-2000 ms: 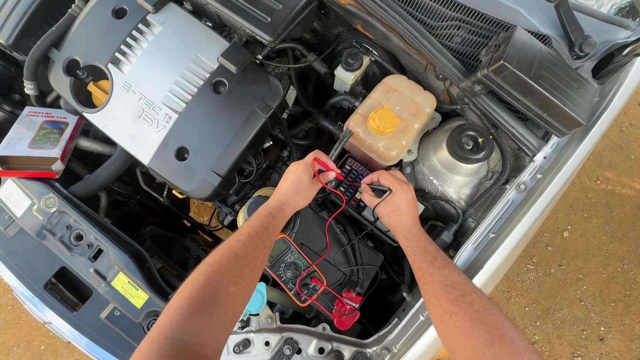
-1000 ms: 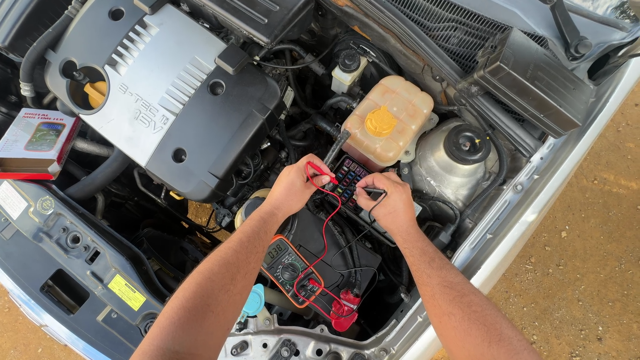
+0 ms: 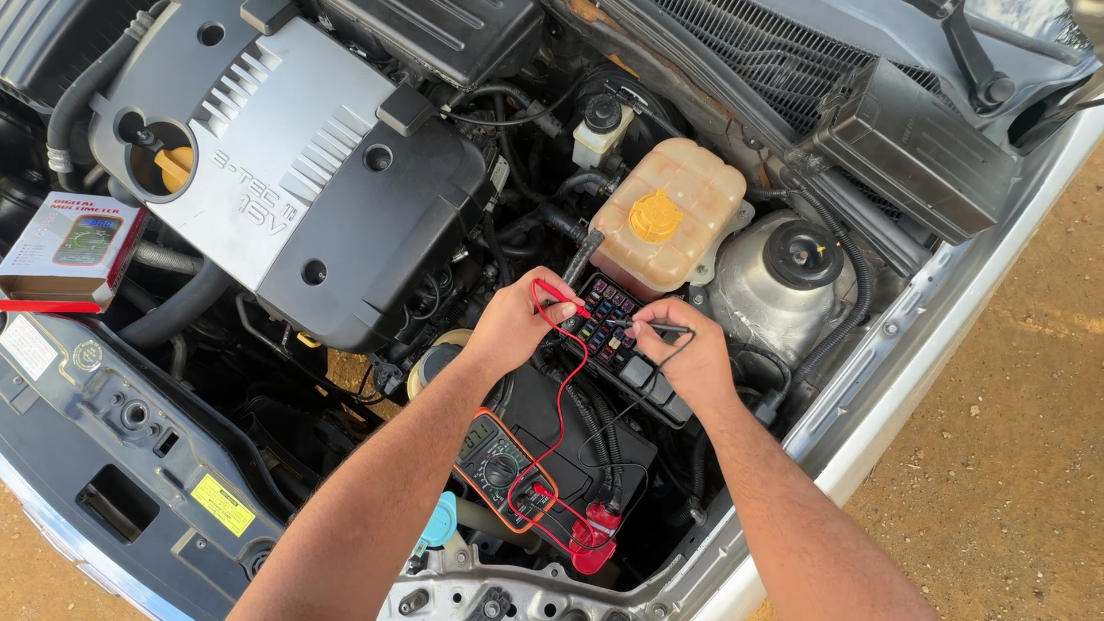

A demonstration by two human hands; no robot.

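Observation:
My left hand grips the red multimeter probe, its tip at the fuses on the left side of the open fuse box. Between the fingers of my right hand is the black probe, pointing left over the middle of the same fuses. Whether either tip touches metal cannot be told. An orange-rimmed digital multimeter lies tilted against the black battery, its display lit with digits. Red and black leads run from it to the probes, passing near a red terminal cover.
A coolant tank with a yellow cap stands just behind the fuse box. The removed black cover rests at the upper right. The plastic engine cover fills the upper left, with a multimeter carton beside it. A blue cap is near my left forearm.
The black probe in my right hand now lies flatter and points left, with its tip over the fuses. My left hand still holds the red probe at the fuse box.

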